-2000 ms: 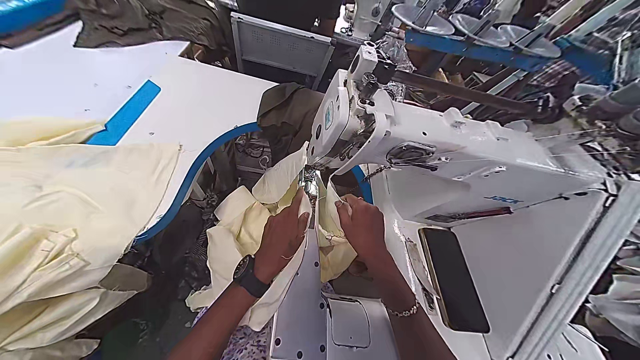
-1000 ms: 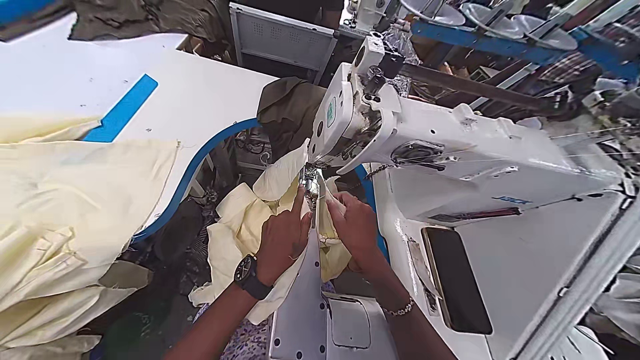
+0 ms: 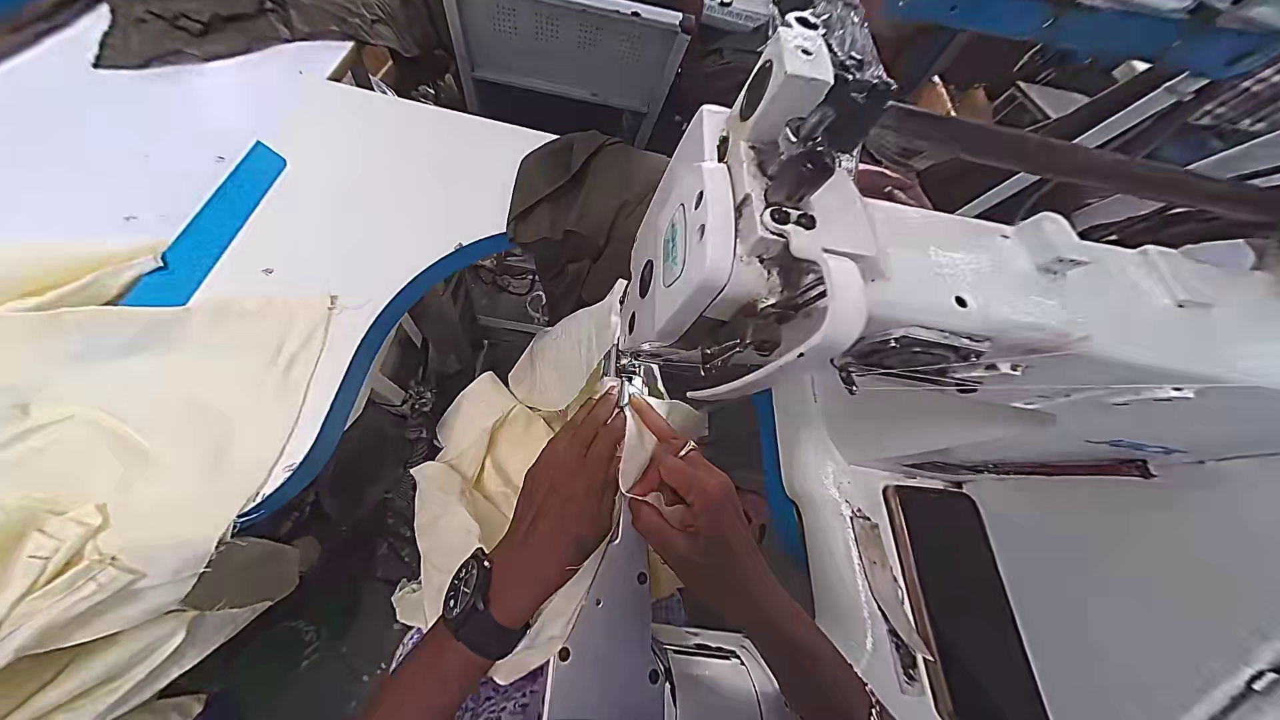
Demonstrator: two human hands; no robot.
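A cream fabric piece [image 3: 480, 440] drapes over the narrow arm bed [image 3: 605, 620] of a white industrial sewing machine [image 3: 690, 240]. Its edge lies at the metal presser foot [image 3: 628, 385]. My left hand [image 3: 570, 480], below a black wristwatch [image 3: 465, 600], rests flat on the cloth with fingertips beside the foot. My right hand [image 3: 695, 495], with a ring on one finger, grips the cloth edge between thumb and fingers, its index finger stretched to the foot. The needle tip is too small to make out.
More cream fabric [image 3: 150, 400] lies on the white table [image 3: 400, 150] with a blue edge at left. Dark brown cloth [image 3: 585, 210] hangs behind the needle area. A smartphone [image 3: 965, 600] lies on the machine's base at right. Part of another person's hand [image 3: 890, 185] shows behind the machine.
My right hand has closed on the cloth edge, its index finger now reaching to the presser foot. My left hand has flattened on the cloth.
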